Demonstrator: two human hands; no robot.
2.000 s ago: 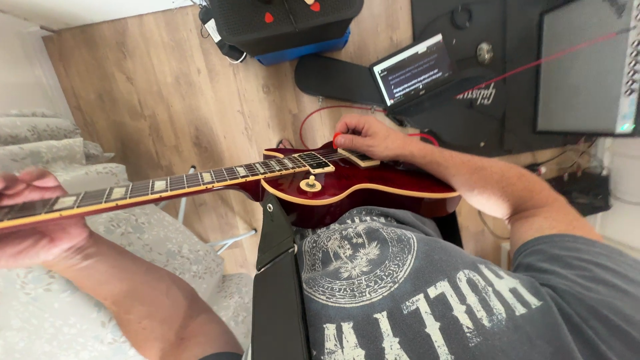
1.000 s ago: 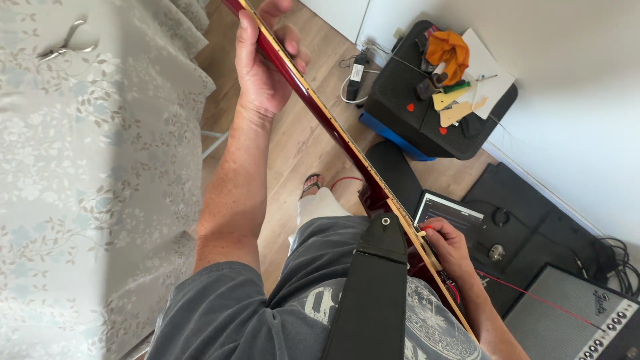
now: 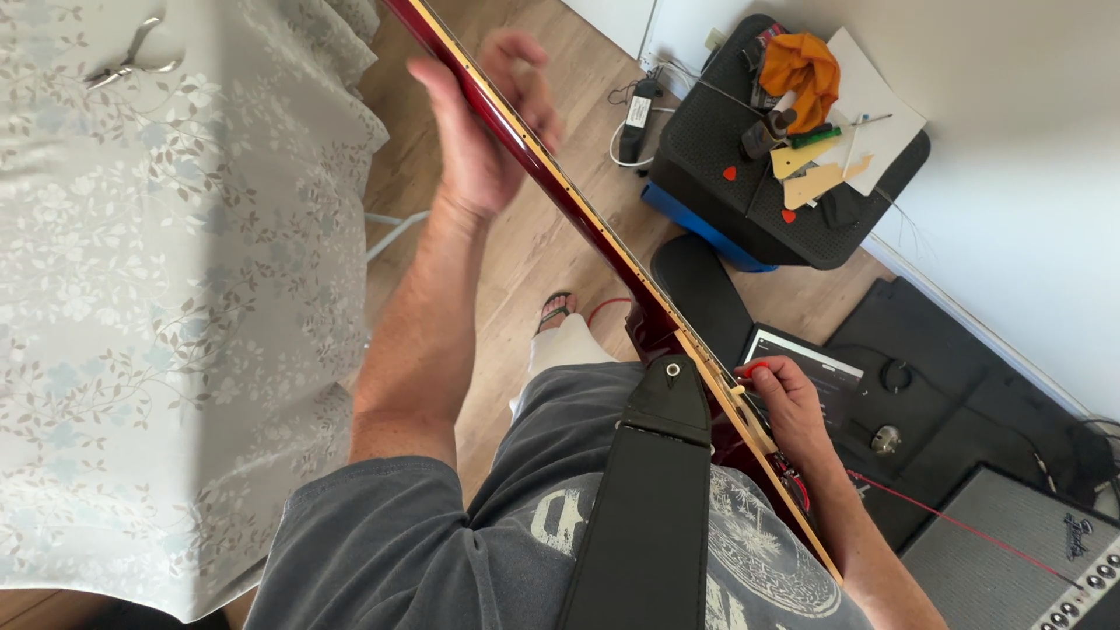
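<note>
A dark red electric guitar with cream binding runs diagonally across the view, seen edge-on, and hangs from a black strap over my shirt. Under the neck lies my left hand, thumb on the near side, fingers spread and blurred beyond the fretboard, not plainly pressing the strings. My right hand is over the body by the strings and pinches a red guitar pick between thumb and finger. The strings and fretboard face are mostly hidden by the viewing angle.
Pliers lie on a floral cloth at left. A black lidded bin holds an orange cloth, a green-handled screwdriver and red picks. A laptop, a guitar amplifier and a red cable are at right.
The view has swung strongly since two seconds ago. My left hand stays at the neck with its fingers shifting position; my right hand stays by the strings with the red pick.
</note>
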